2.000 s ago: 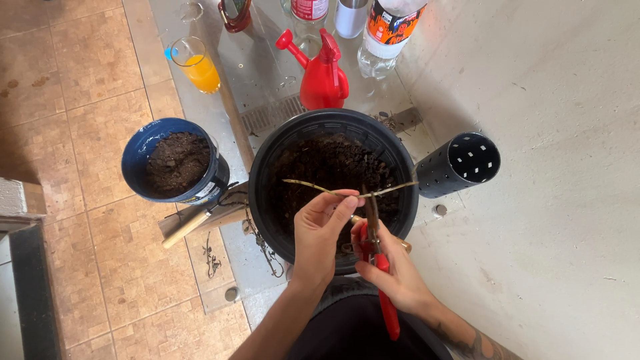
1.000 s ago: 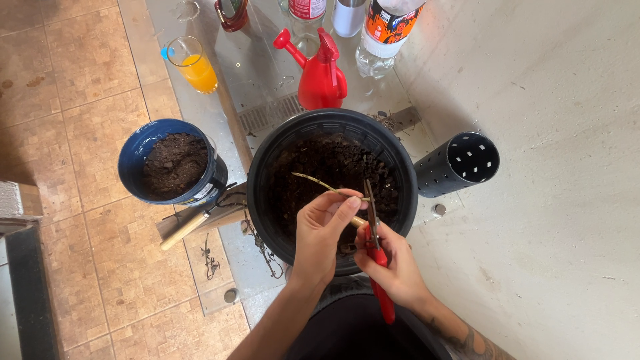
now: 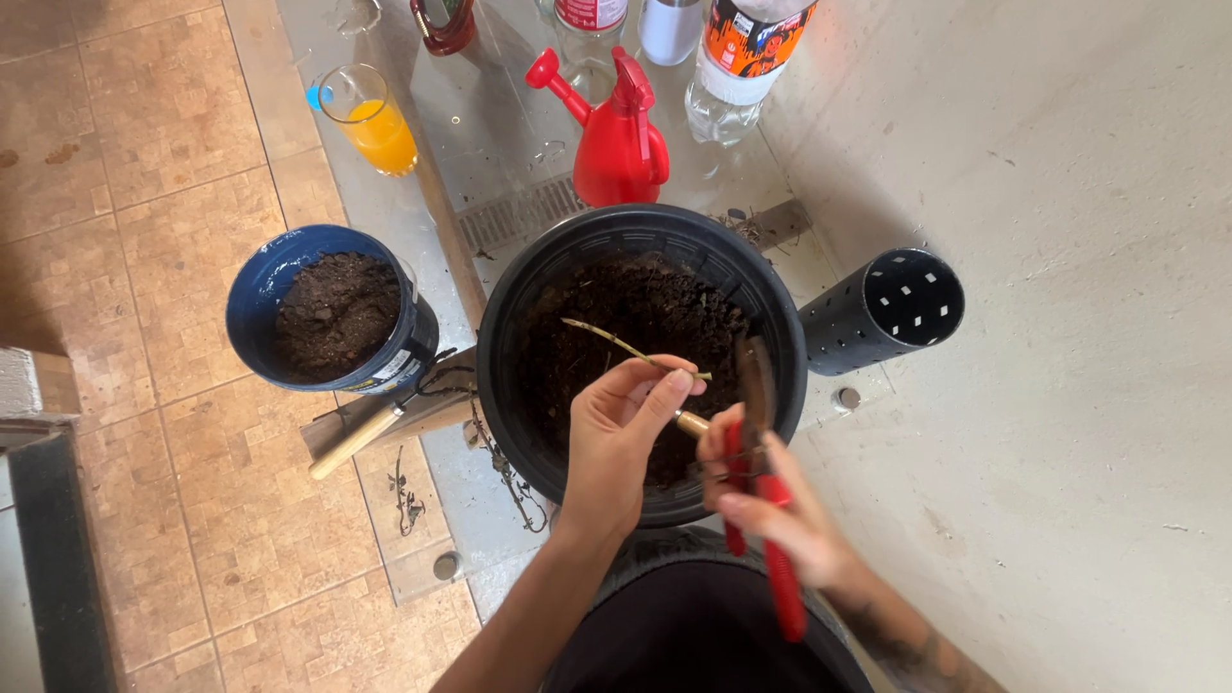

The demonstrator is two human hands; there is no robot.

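Between the thumb and fingers of my left hand [image 3: 626,433] is a thin greenish plant stem [image 3: 613,339], above the soil [image 3: 664,289] in a large black plastic pot [image 3: 500,385]. My right hand [image 3: 780,510] holds red-handled pruning shears [image 3: 756,404] at the pot's right side; their blades point away from me and stand apart from the stem. The shears are blurred, so I cannot tell how far the blades are parted. A light wooden handle [image 3: 691,423] shows between my hands, its other end hidden.
Left stand a blue bucket of soil [image 3: 260,337] and a wooden-handled tool [image 3: 358,441]. Beyond the pot are a red watering can [image 3: 616,159], a glass of orange drink [image 3: 380,135] and a plastic bottle [image 3: 727,96]. A perforated black cylinder [image 3: 837,332] is at right, beside a wall [image 3: 1059,289].
The stem reached past the shears' blades to the right two seconds ago; now it ends just beyond my left fingertips. My right hand has moved the shears to the right, away from it.
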